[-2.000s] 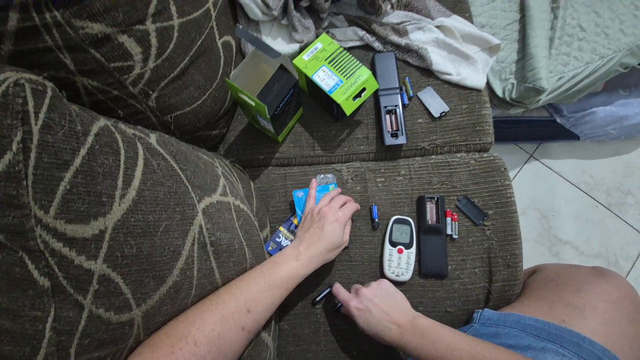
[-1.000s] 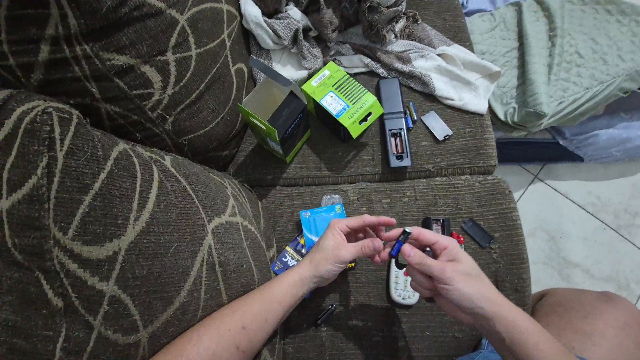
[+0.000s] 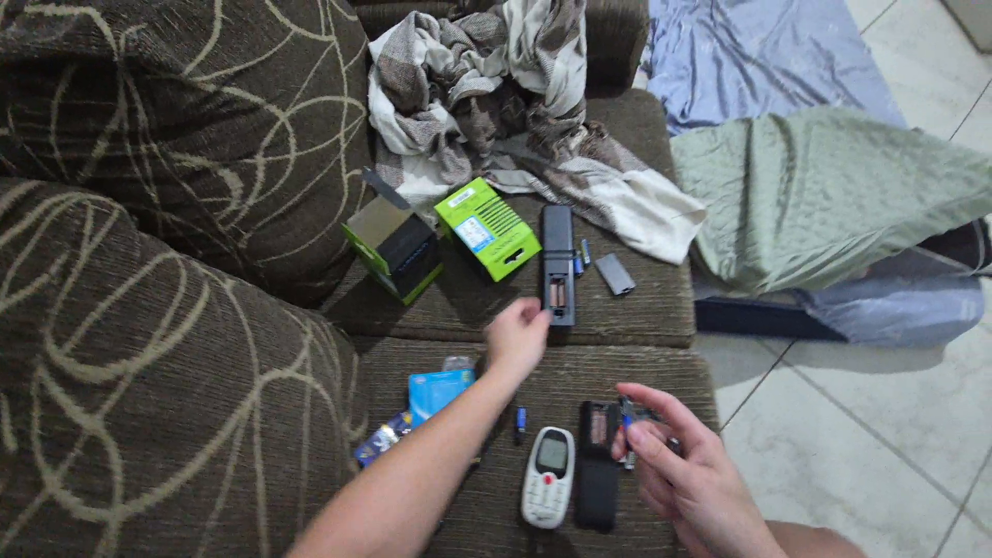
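My left hand (image 3: 518, 333) reaches to the lower end of a dark grey remote control (image 3: 558, 232), whose battery compartment is uncovered with batteries inside; whether it touches the remote is unclear. Beside that remote lie a few batteries (image 3: 578, 265) and a grey battery cover (image 3: 615, 273). My right hand (image 3: 674, 457) holds a blue and black battery (image 3: 627, 415) between thumb and fingers, over the side of a black remote control (image 3: 597, 488) with batteries in its uncovered compartment. A white handset with a small screen (image 3: 548, 477) lies left of it, and another blue battery (image 3: 521, 422) rests above the handset.
A cut-open green and black box (image 3: 395, 252) and a bright green box (image 3: 488, 229) stand on the sofa. Blue battery packaging (image 3: 439, 395) lies by the patterned cushion (image 3: 186, 372). A plaid blanket (image 3: 620, 198) is bunched behind; green fabric (image 3: 821, 194) lies beyond the sofa's edge.
My hands were together over the white handset one second ago; now they are apart, the left by the grey remote, the right by the black one. The view has shifted.
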